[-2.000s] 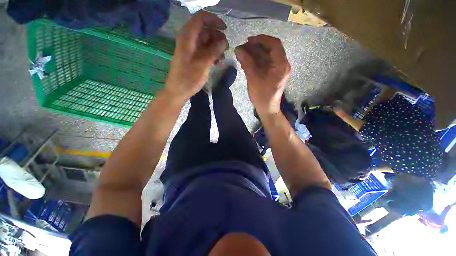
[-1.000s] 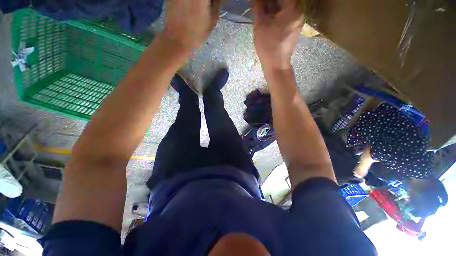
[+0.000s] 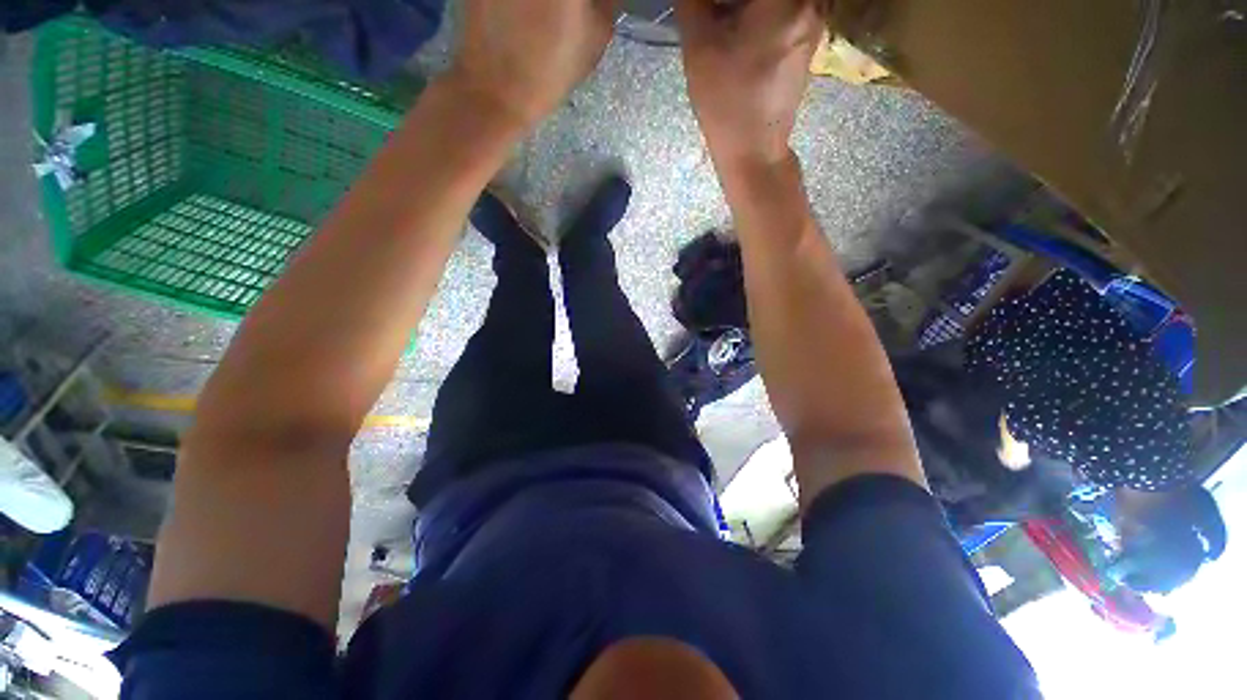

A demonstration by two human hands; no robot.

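Note:
My left hand (image 3: 536, 52) is at the top edge, left of the middle, with its fingers cut off by the edge. My right hand (image 3: 749, 69) is at the top edge just right of it, its fingertips also cut off. The hands are apart, with a gap of floor between them. Whether either holds anything cannot be seen. Both forearms reach up from the bottom of the picture.
A green slotted crate (image 3: 192, 178) is on the floor at the left, with dark blue cloth (image 3: 315, 30) beyond it. A large brown cardboard surface (image 3: 1039, 96) fills the upper right. A person in a dotted top (image 3: 1080, 376) is at the right, near dark cloth.
Both hands have moved up and away from me, from fully in view to partly past the top edge. In the last second they have barely moved.

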